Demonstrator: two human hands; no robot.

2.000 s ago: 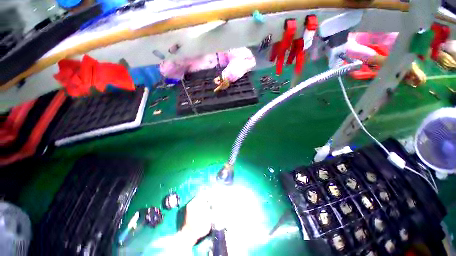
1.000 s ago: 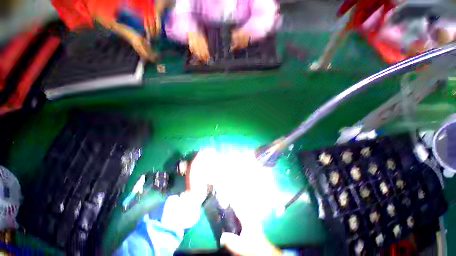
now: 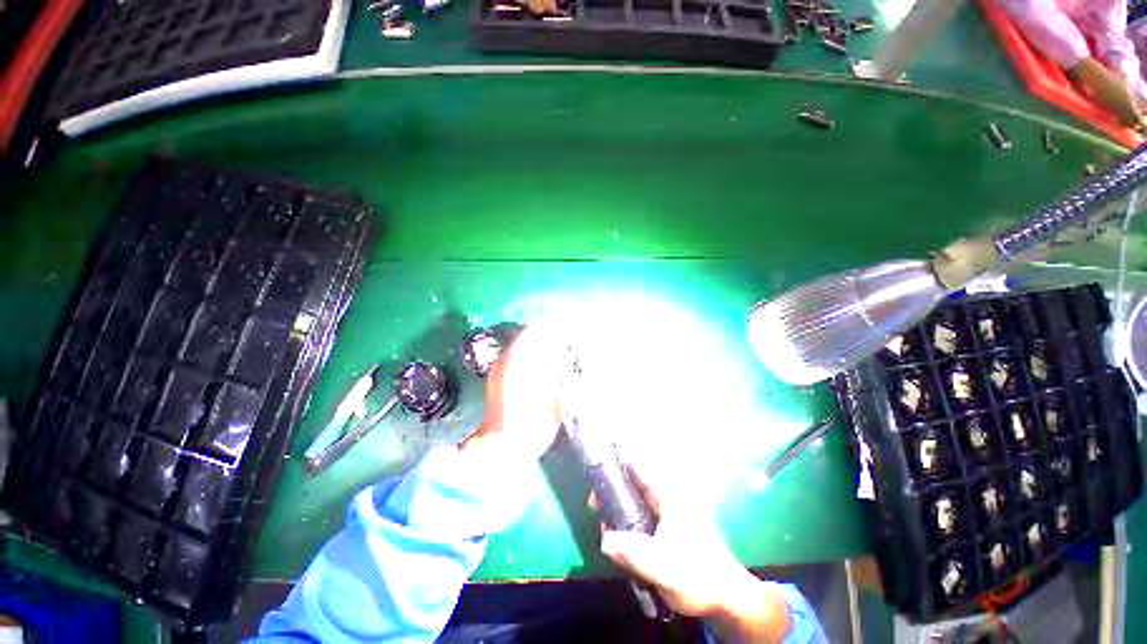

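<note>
My right hand (image 3: 667, 547) is closed around a thick dark stick-like tool (image 3: 613, 478), slanted up and left, its tip lost in white glare. My left hand (image 3: 522, 396) is at the tool's upper end, mostly washed out. Whether it holds a small part cannot be seen. Two round dark parts, one at the left (image 3: 423, 389) and one with a pale centre (image 3: 482, 351), lie left of my left hand. A slim dark stick (image 3: 352, 438) and a pale sliver-like tool (image 3: 354, 400) lie beside them.
A silver lamp head (image 3: 836, 325) hangs right of the glare. A black tray with pale parts (image 3: 981, 434) lies right, an empty black tray (image 3: 189, 365) left. A thin dark tool (image 3: 800, 447) lies between glare and right tray. Another person's hand (image 3: 1112, 98) is at upper right.
The view has tilted down, so the far bench has moved up and partly out. Both my hands and sleeves show more clearly. The lamp head is now visible on the right.
</note>
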